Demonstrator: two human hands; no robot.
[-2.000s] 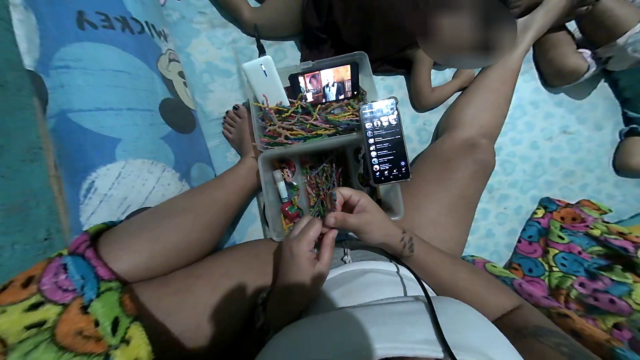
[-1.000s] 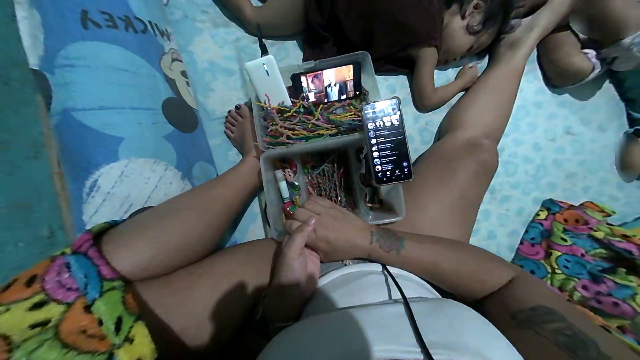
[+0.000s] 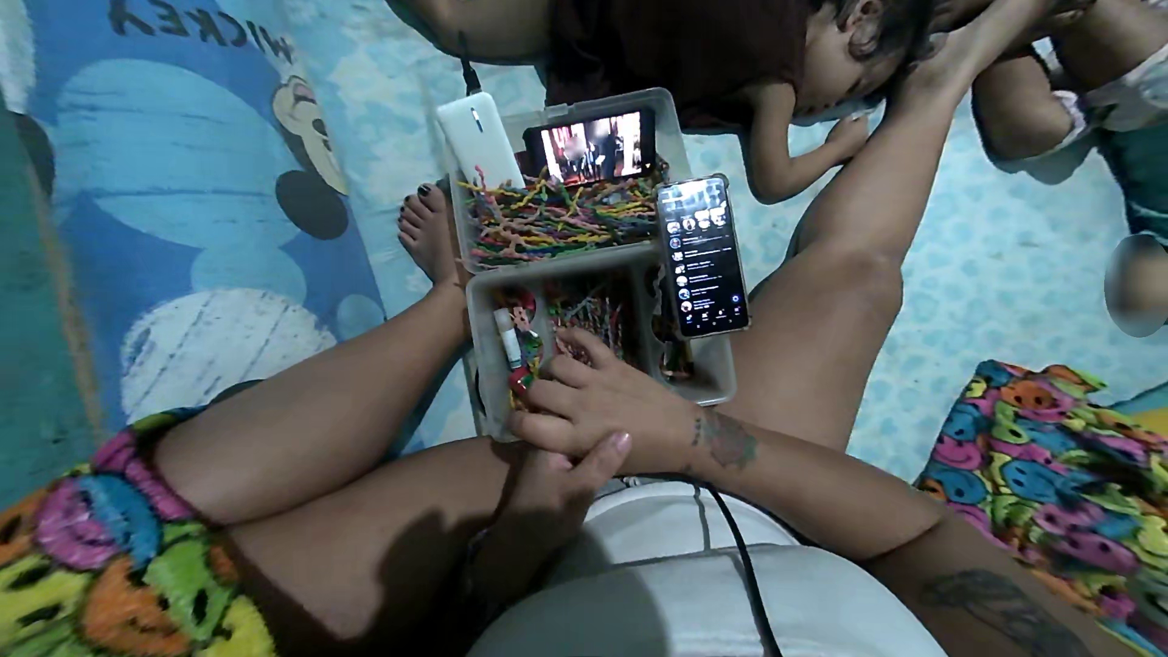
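My right hand [image 3: 607, 406] lies palm down over the near edge of a divided plastic box [image 3: 721, 388], its fingers partly curled. Beneath it is my left hand [image 3: 557, 484], its thumb against the right hand and its fingers mostly hidden. Whether either hand holds anything cannot be seen. The box's middle compartment has thin twisted strands [image 3: 598, 306]; the left one has a small white tube [image 3: 507, 338] and a red item [image 3: 520, 380]. Many colourful twisted cords [image 3: 566, 219] fill the section behind.
A smartphone [image 3: 703, 260] leans on the box's right side. Another phone [image 3: 598, 148] showing video and a white device [image 3: 479, 137] with a cable stand in the rear section. A person [image 3: 776, 164] lies beyond the box. A black cable [image 3: 744, 557] crosses my lap.
Two seconds ago my fingertips met above the box's near edge. Since then my right hand has come to lie over my left. The person beyond has shifted the head.
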